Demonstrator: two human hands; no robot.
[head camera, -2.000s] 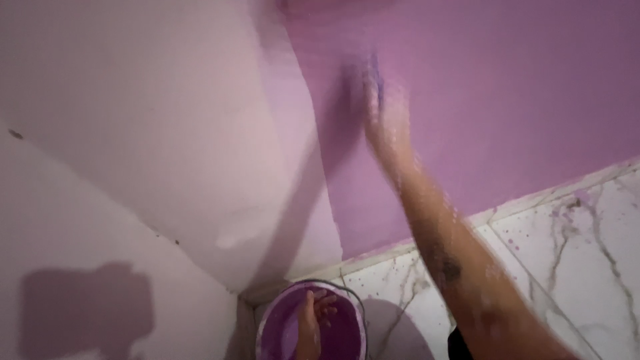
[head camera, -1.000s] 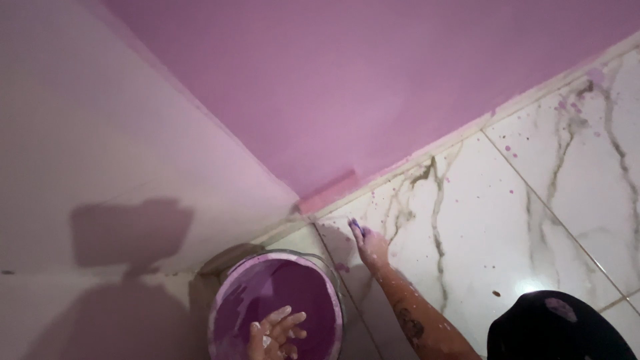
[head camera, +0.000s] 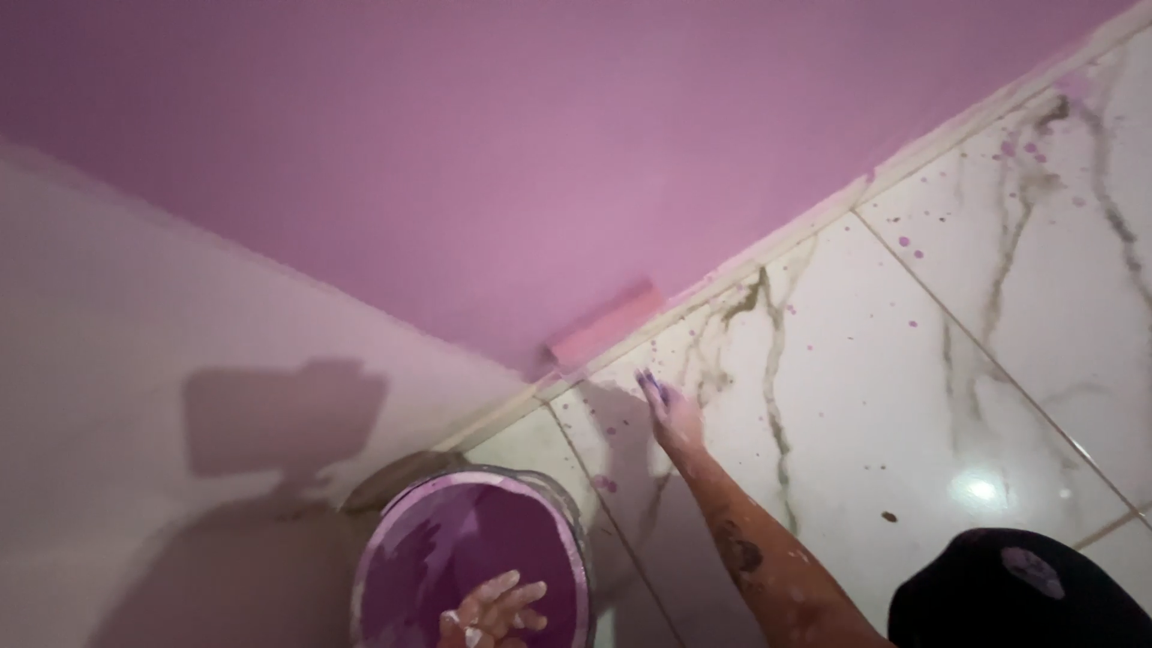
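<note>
My right hand (head camera: 677, 418) is closed around the handle of a paint roller; little of the handle shows. Its pink roller sleeve (head camera: 605, 326) lies against the foot of the purple wall (head camera: 432, 162), just above the baseboard and close to the corner. Over the mouth of a paint bucket (head camera: 583, 576) with purple inside, my left hand (head camera: 499, 612) has its paint-spotted fingers apart and holds nothing. The bucket stands on the floor by the pale wall, at the bottom of the view.
A pale wall (head camera: 297, 306) meets the purple one at the corner. White marble-look floor tiles (head camera: 882, 396) carry purple paint drops. A light baseboard (head camera: 774, 243) runs along the purple wall. My knee in dark cloth (head camera: 972, 594) is at the lower right.
The right hand was high at the purple wall two seconds ago and is now low near the baseboard. Since one second ago the roller has stayed near the corner. The view has shifted.
</note>
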